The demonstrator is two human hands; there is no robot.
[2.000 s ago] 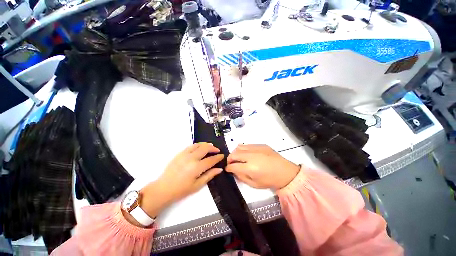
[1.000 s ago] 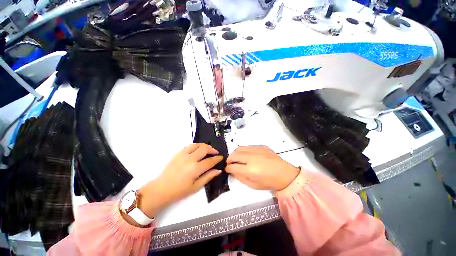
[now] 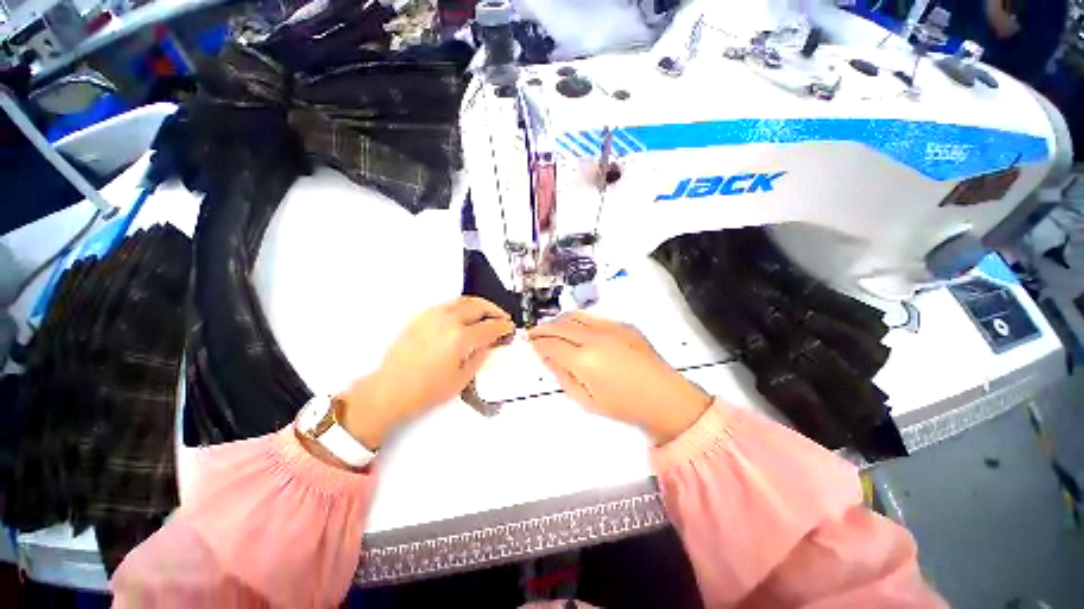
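Note:
A dark cut strip (image 3: 485, 278) lies under the presser foot (image 3: 537, 312) of the white sewing machine head (image 3: 761, 184). Only its part beside and behind the needle area shows; its near end is hidden at my fingertips. My left hand (image 3: 442, 347) lies just left of the foot, fingers bent, fingertips at the strip's near end. My right hand (image 3: 612, 366) lies just right of it, its fingertips almost touching the left ones. Both hands appear to hold the strip's end at the foot. The needle tip is too small to make out.
A curved pile of dark strips (image 3: 232, 321) and a far-left plaid stack (image 3: 107, 381) lie on the left. Bunched plaid pieces (image 3: 369, 125) lie behind. A right-hand stack (image 3: 791, 345) lies under the machine arm, near the control panel (image 3: 994, 312). A ruler (image 3: 511, 535) runs along the front edge.
The strip has moved away from me under the foot, and its near end no longer hangs toward the table edge. Both hands have moved forward to the foot. The view has shifted slightly.

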